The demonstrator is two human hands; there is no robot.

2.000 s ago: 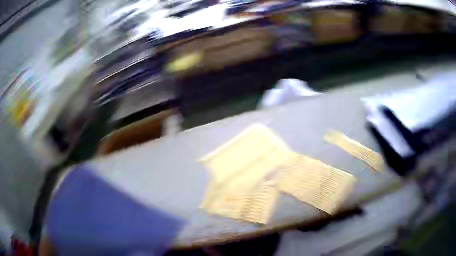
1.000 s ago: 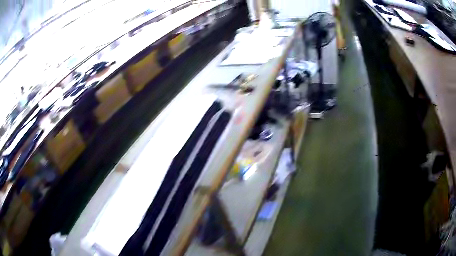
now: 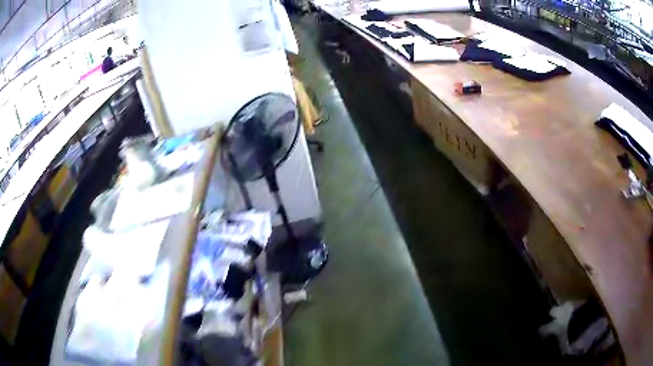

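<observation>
Neither of my hands is in the picture. Nearest in front at the left is a long table with a wooden edge (image 3: 185, 271), bearing white sheets (image 3: 114, 307) and a pale, crumpled bundle (image 3: 139, 159). A shelf below holds crumpled blue and white material (image 3: 222, 246) and dark items, blurred. At the right is a glossy brown table (image 3: 526, 132) with dark pieces topped with white (image 3: 530, 66), a small red and black box (image 3: 468, 88), and a black and white stack (image 3: 629, 129) near the right edge.
A black standing fan (image 3: 263, 136) stands at the left table's end, before a white partition (image 3: 215, 64). A green floor aisle (image 3: 358, 236) runs between the tables. Cartons (image 3: 451, 143) and offcuts (image 3: 576, 325) lie under the brown table. A distant person (image 3: 108, 61) shows at the upper left.
The view has swung and moved along the aisle. The yellow sheets and blue piece have left the picture. The fan looks larger, and more of the brown table shows at the right.
</observation>
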